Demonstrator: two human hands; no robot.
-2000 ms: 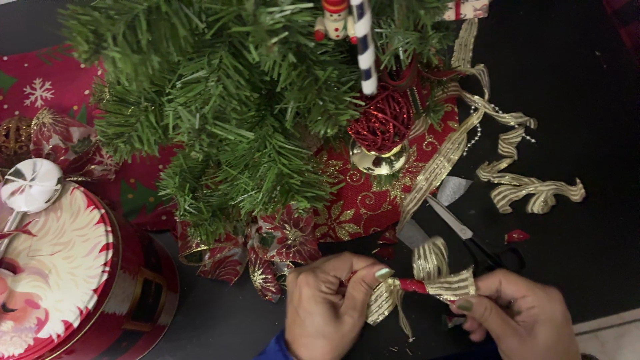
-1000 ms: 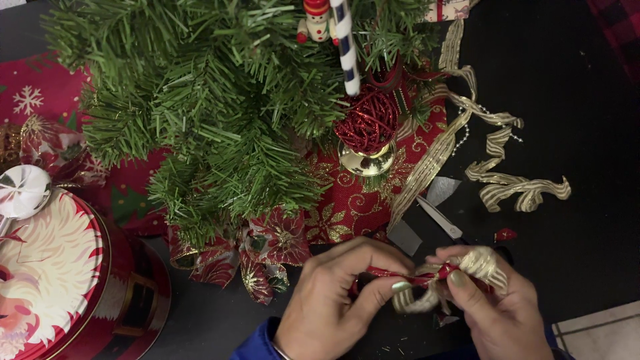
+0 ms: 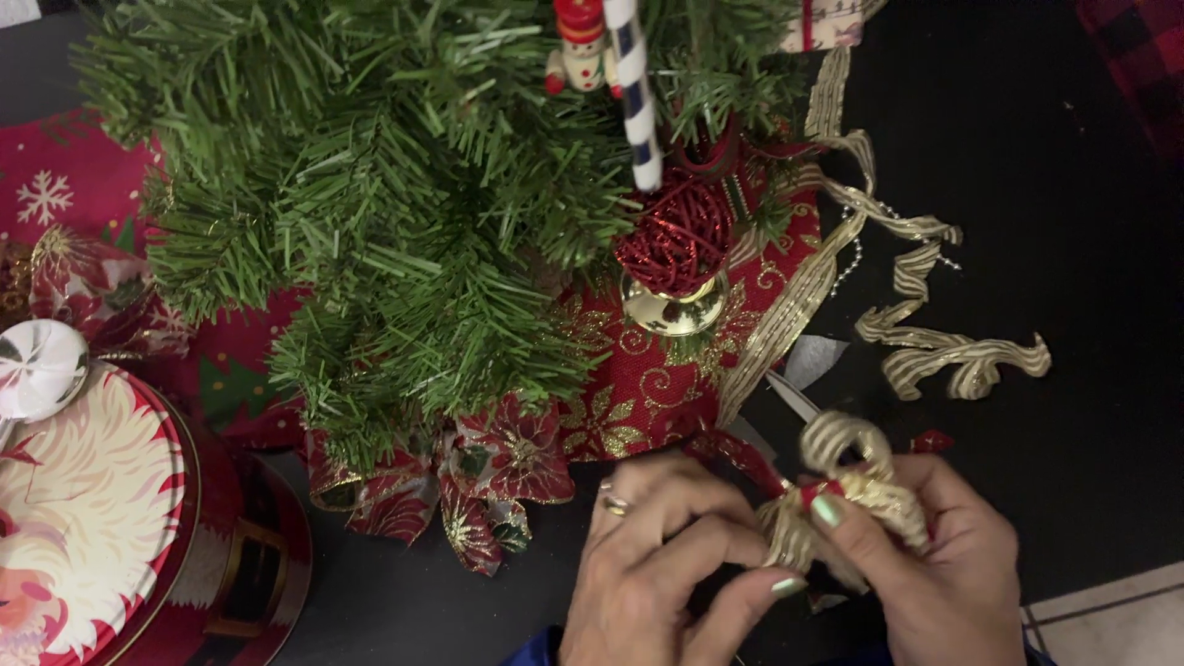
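Observation:
A gold striped ribbon bow (image 3: 860, 490) with a red ribbon around its middle is pinched between the thumb and fingers of my right hand (image 3: 953, 555). The thumb and forefinger of my left hand (image 3: 671, 555) meet the bow's lower left loop; whether they grip it is hard to tell. A red ribbon tail (image 3: 740, 455) runs from the bow's middle toward the upper left, above my left hand. Scissors (image 3: 793, 398) lie just beyond the bow, only a blade showing, the rest hidden behind it.
An artificial Christmas tree (image 3: 388, 185) fills the upper left, with a red glitter ball (image 3: 680, 231) and a snowman ornament (image 3: 583, 55). Loose gold ribbon (image 3: 971, 356) lies at the right. A Santa tin (image 3: 213, 555) stands lower left, beside poinsettia ribbon (image 3: 518, 453).
The red ribbon, stretched between both hands a second ago, now trails from the bow toward the upper left. My left fingers have moved to the bow's lower left loop.

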